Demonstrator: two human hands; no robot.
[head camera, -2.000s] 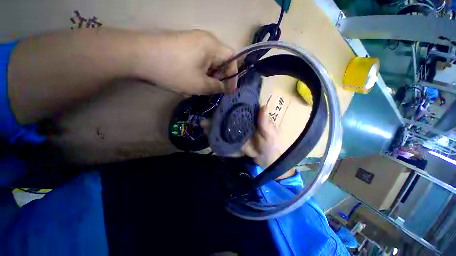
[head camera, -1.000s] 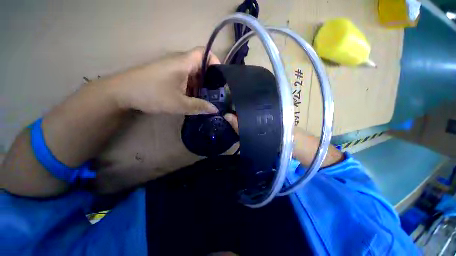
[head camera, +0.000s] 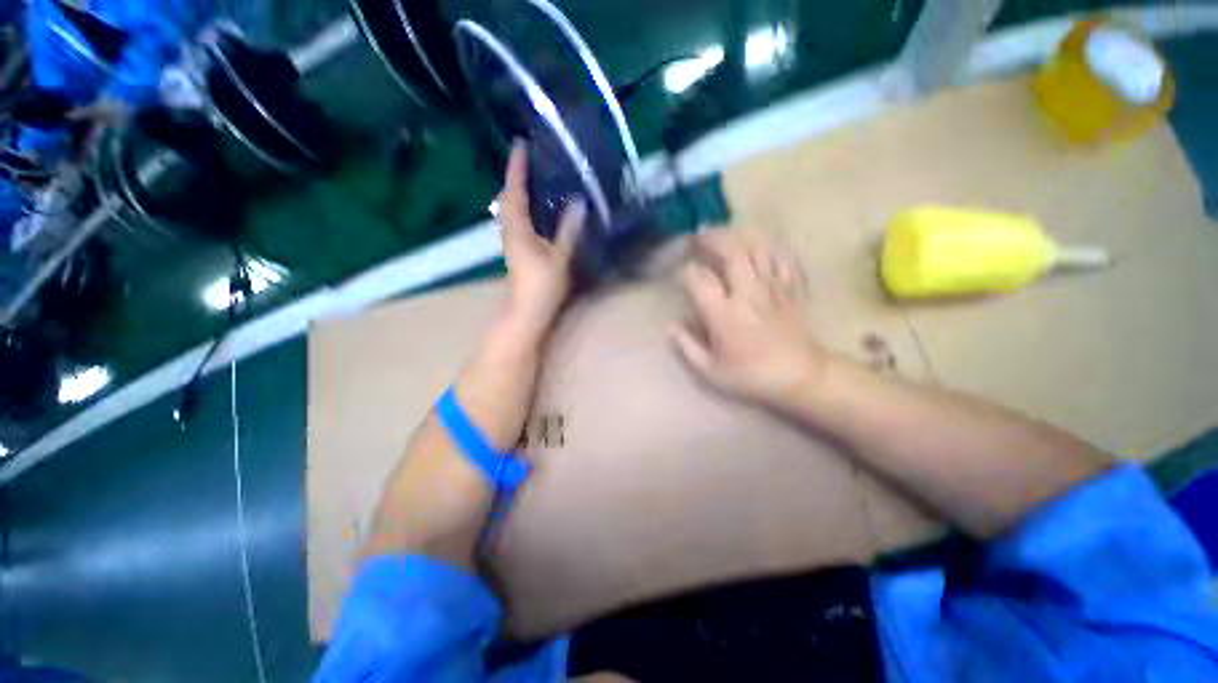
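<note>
The headset (head camera: 568,134), with its silver hoops, is over the dark green strip beyond the cardboard's far edge. It is blurred. My left hand (head camera: 537,254), with a blue strap on its wrist, grips the headset's near end. My right hand (head camera: 748,314) is over the cardboard sheet (head camera: 668,494), palm down with fingers apart, and shows nothing in it. A dark blurred part, perhaps cable, lies between the hands. The yellow glue bottle (head camera: 968,254) lies on its side, right of my right hand, nozzle to the right.
A yellow tape roll (head camera: 1102,80) is at the far right corner of the cardboard. A pale rail (head camera: 401,274) runs between the bench and the dark green strip. Other headsets (head camera: 247,100) are on the strip at the upper left. A person's blue sleeve shows at the top left.
The headset has moved from in front of my lap to the strip beyond the bench, in my left hand. My right hand has come off it onto the cardboard. The view has turned.
</note>
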